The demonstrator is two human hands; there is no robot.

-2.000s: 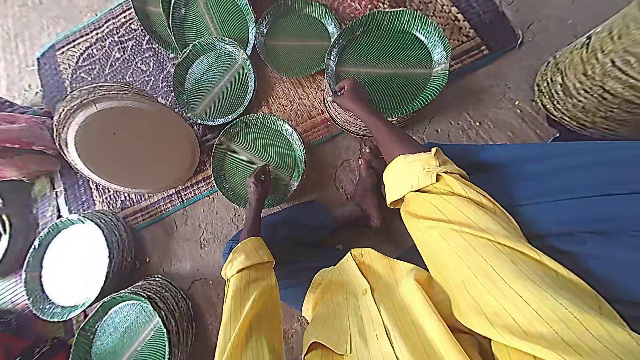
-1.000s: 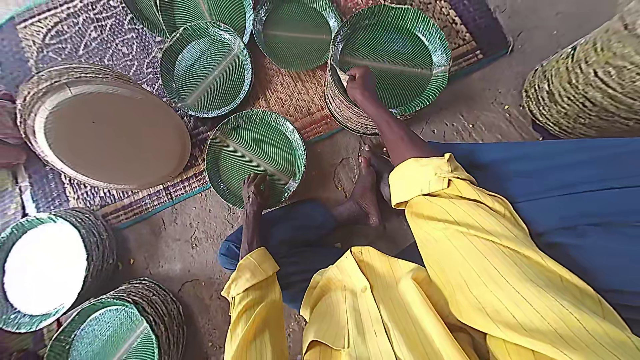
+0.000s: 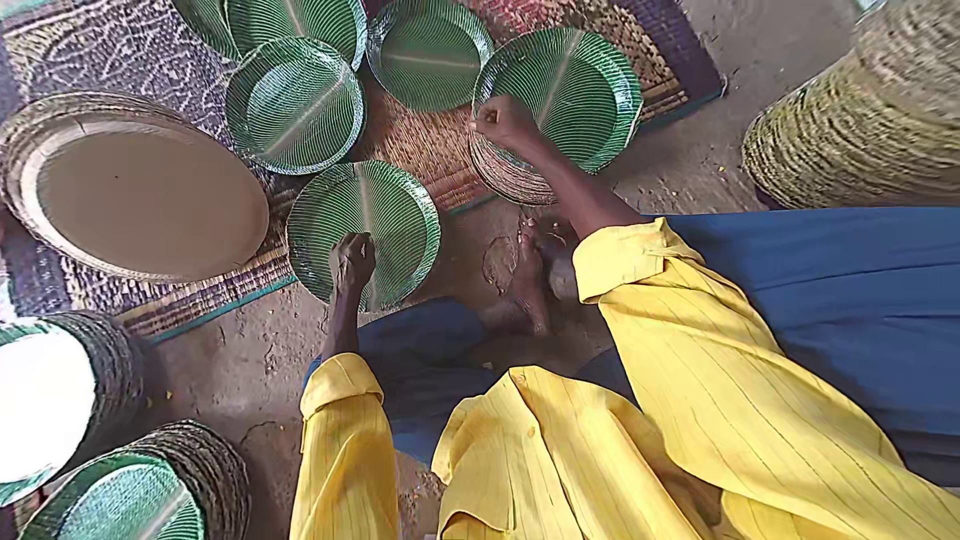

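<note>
My left hand (image 3: 352,262) is curled over the lower left part of a round green leaf-patterned plate (image 3: 397,247); whether its fingers pinch anything is hidden. My right hand (image 3: 508,124) is curled at the left rim of a larger green plate (image 3: 585,97), which lies tilted on a stack of plates (image 3: 510,176) with brown edges. I cannot tell if the fingertips grip that rim. Close by on the woven mat are more green plates, one (image 3: 296,105) up and left of my left hand's plate and one (image 3: 431,56) left of the stack.
A stack of plain brown oval plates (image 3: 150,199) is on the mat (image 3: 442,150) at left. Two stacks of green-faced plates (image 3: 120,360), (image 3: 217,465) stand lower left. A tall stack (image 3: 847,127) rises at upper right. My bare foot (image 3: 531,281) is between my hands.
The pale midline on the plate at my right hand ran nearly level before and now slants steeply. On my left hand's plate it has gone from slanted to nearly upright. My right hand has shifted slightly left.
</note>
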